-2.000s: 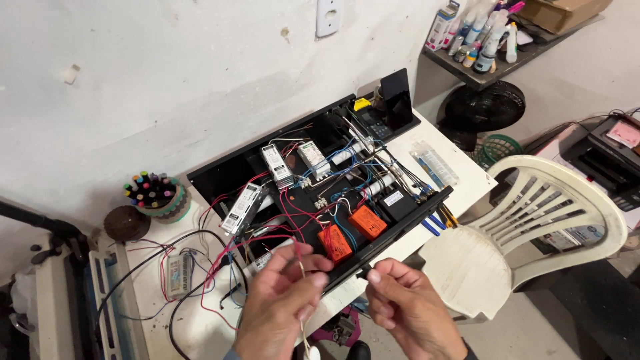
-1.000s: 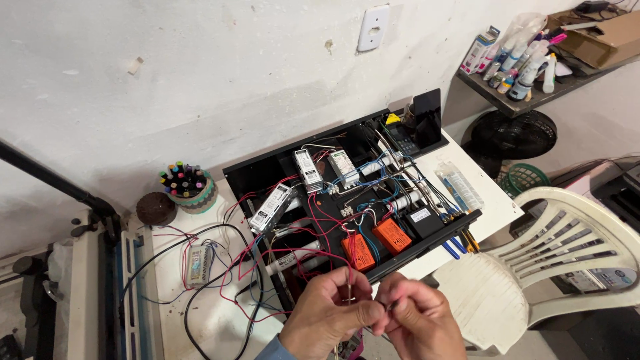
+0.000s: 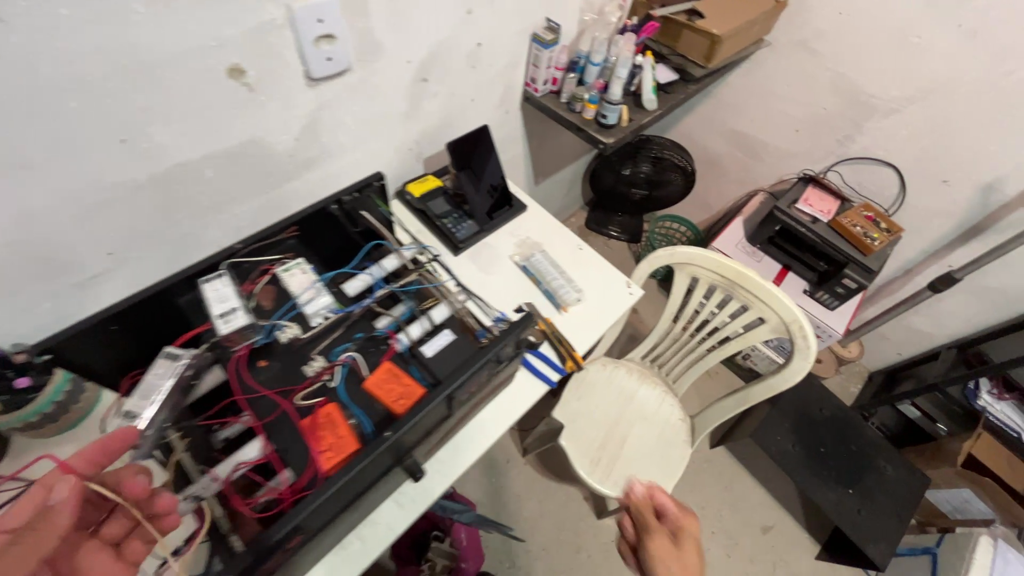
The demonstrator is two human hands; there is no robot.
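Note:
At the lower left, my left hand [image 3: 88, 512] holds thin wires, one red and one cream, across its partly spread fingers. It is beside the near left corner of a black metal housing [image 3: 344, 500] full of wiring. White labelled driver modules [image 3: 226, 304], two orange boxes [image 3: 394, 387] and red and blue wires lie inside that housing. My right hand [image 3: 660, 528] hangs in front of the chair seat with its fingers curled; whether anything small is between them cannot be made out. Blue-handled pliers [image 3: 542, 368] and yellow-handled tools [image 3: 564, 344] lie at the housing's right end.
A white plastic chair [image 3: 628, 424] is right of the white table [image 3: 596, 280]. On the table are a card terminal [image 3: 444, 216] and a clear plastic case [image 3: 548, 276]. Beyond are a black fan [image 3: 642, 180], a printer [image 3: 824, 240] and a wall shelf [image 3: 576, 120] with bottles.
My hands, together a second ago, are now far apart: the left at the housing's left side, the right before the chair. The view has swung to the right.

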